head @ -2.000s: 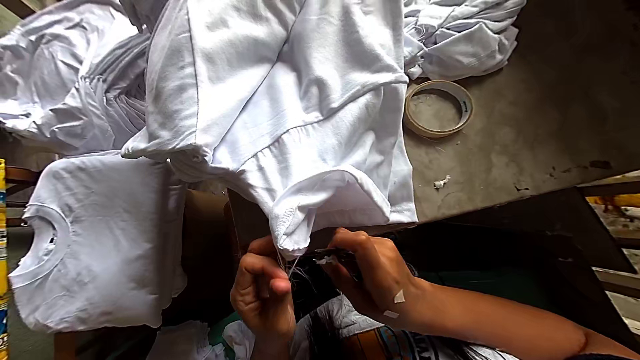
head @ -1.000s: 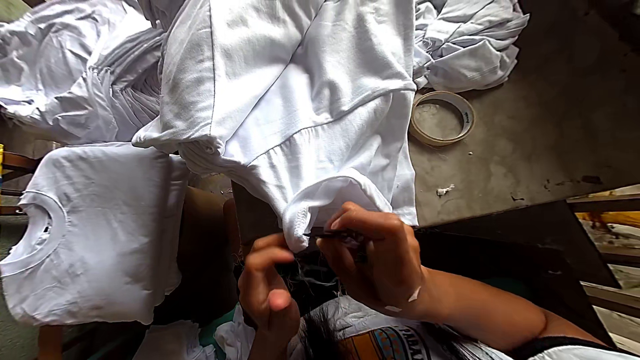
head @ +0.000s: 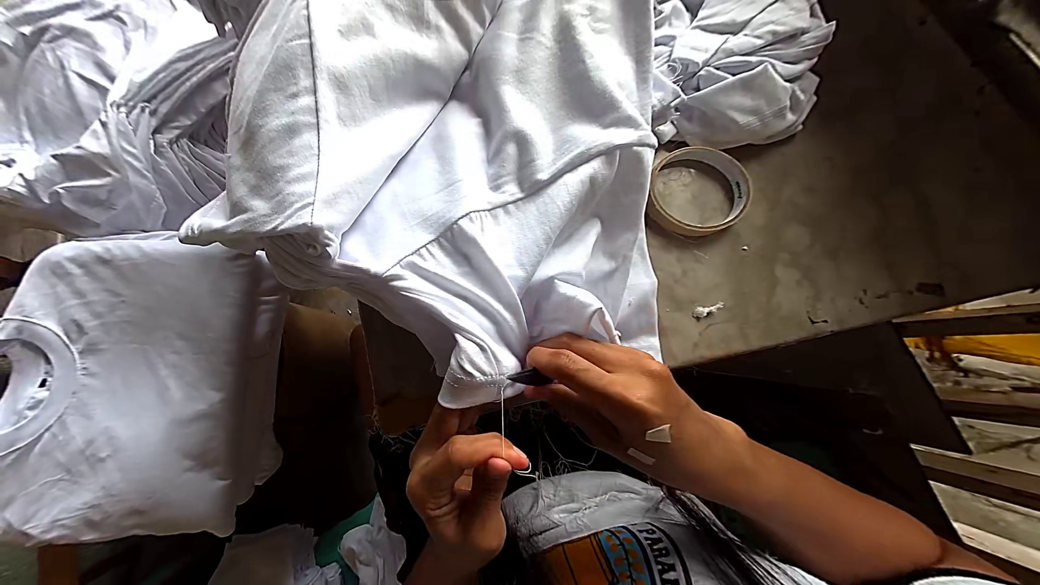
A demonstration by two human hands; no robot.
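Note:
A white knit garment (head: pixel 487 195) lies over the table's front edge, its stitched sleeve hem hanging toward me. Below the hem, my left hand (head: pixel 467 487) pinches a loose white thread (head: pixel 503 422) between thumb and forefinger, and the thread runs taut up to the stitching. My right hand (head: pixel 617 406) is closed around a small dark tool (head: pixel 530 377), whose narrow tip touches the hem beside the thread. Most of the tool is hidden in the fingers, so its kind cannot be told. Two small pale strips stick to the right wrist.
A tape roll (head: pixel 656 195) rests on the grey table (head: pixel 853 227), right of the garment. Crumpled white cloth (head: pixel 743 81) lies behind it. Folded white shirts (head: pixel 146 382) are at left, below more piled white garments (head: pixel 73 106). A lint scrap (head: pixel 708 310) sits near the edge.
My left hand has moved down from the hem and now draws a thread taut. The hem, lifted in a curved opening before, now lies flatter, with the dark tool's tip against it.

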